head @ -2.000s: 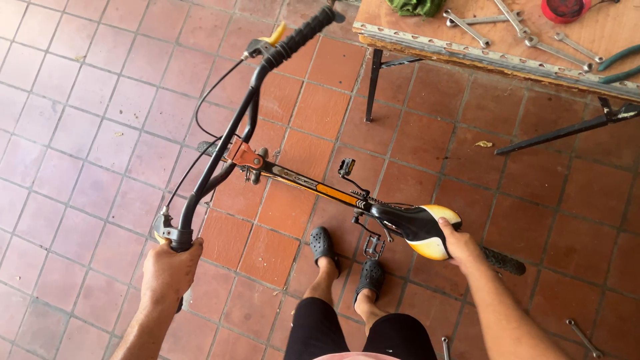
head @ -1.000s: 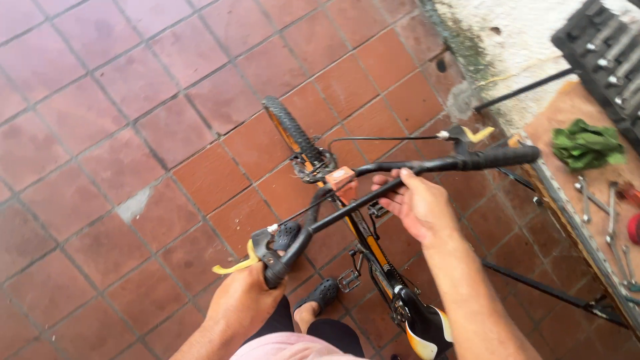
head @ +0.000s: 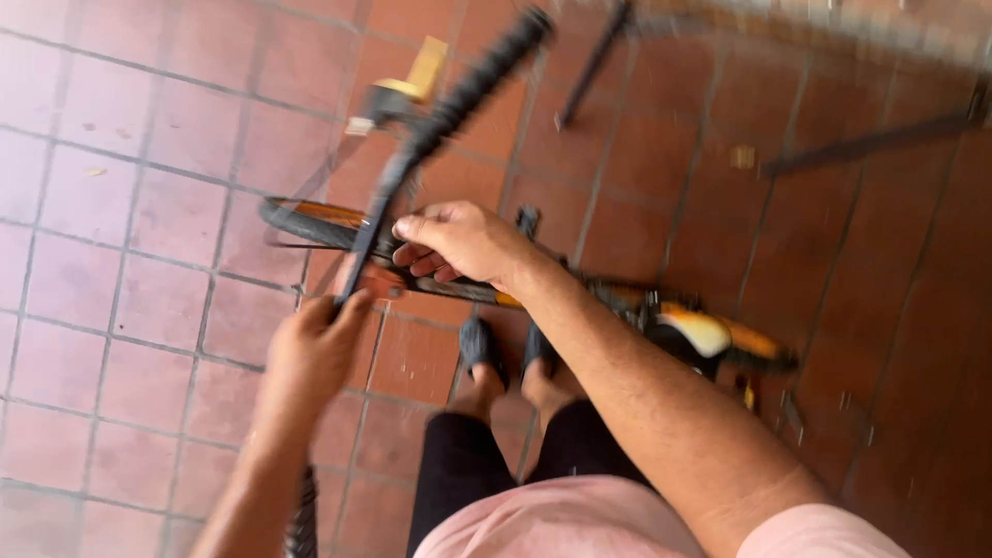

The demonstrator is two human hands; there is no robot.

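Observation:
A small bicycle with a black and orange frame stands below me. My left hand (head: 322,341) is closed round the middle of its black handlebar (head: 380,209), near the orange stem (head: 380,283). My right hand (head: 457,240) is just right of the bar, fingers loosely curled, and holds nothing. Past it, the far ribbed grip (head: 484,81) and a yellow brake lever (head: 426,70) are blurred. The front wheel (head: 310,221) points left. The white and yellow saddle (head: 697,333) lies to the right, over the rear wheel. The near grip is partly hidden behind my left forearm.
My feet in dark clogs (head: 478,341) stand close beside the bicycle on the tiled floor (head: 147,310). A workbench edge (head: 814,35) with dark metal legs (head: 593,66) crosses the upper right. Blurred metal pieces (head: 792,415) lie on the floor at the lower right.
My left hand has moved from the handlebar's near end to its middle. My right hand was on the saddle two seconds ago and is now beside the bar. The view has swung.

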